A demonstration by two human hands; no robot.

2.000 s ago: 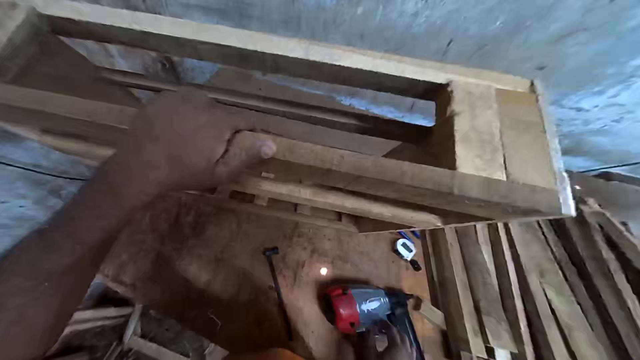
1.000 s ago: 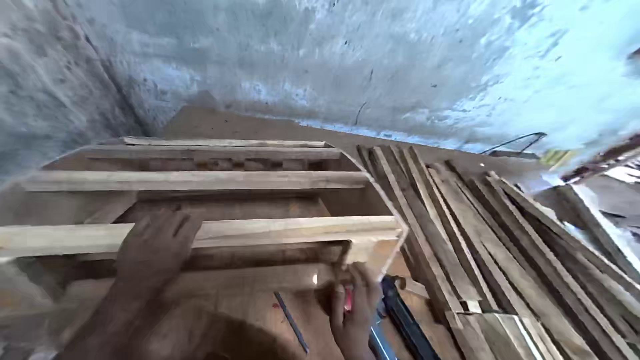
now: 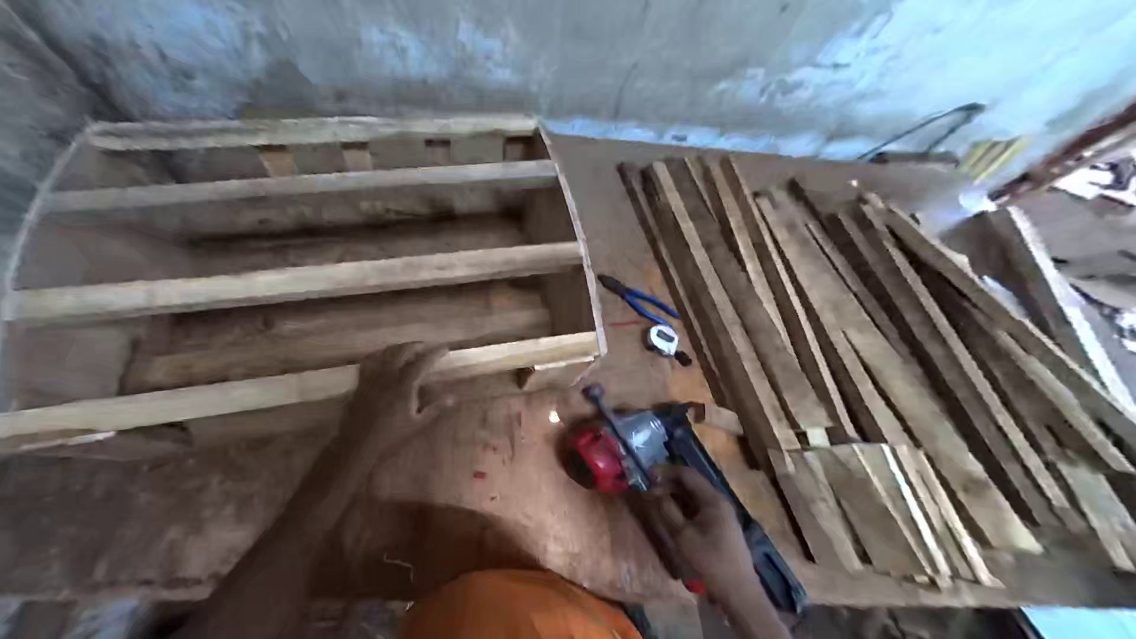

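My left hand (image 3: pixel 386 390) is closed around the front rail of a curved wooden frame (image 3: pixel 293 280), built of several cross slats between arched side panels. The frame rests on the brown wooden table at the left. My right hand (image 3: pixel 697 515) grips a slim dark metal hammer-like tool (image 3: pixel 619 430), its small head pointing up and away, over a red and grey nail gun (image 3: pixel 628 445). The nail gun lies on the table, its black magazine running down to the right. Blue-handled pliers (image 3: pixel 639 297) and a white tape measure (image 3: pixel 663 340) lie beyond it.
Many rough wooden strips (image 3: pixel 825 355) lie in a loose pile at the right, with short pieces (image 3: pixel 870 510) at their near end. A small wood block (image 3: pixel 717 417) sits beside the nail gun. A grey plastered wall (image 3: pixel 568 71) stands behind the table.
The wooden frame, tilted up two seconds ago, is down on the table. My right hand has left the frame's front corner and taken hold of the dark tool that lay on the table.
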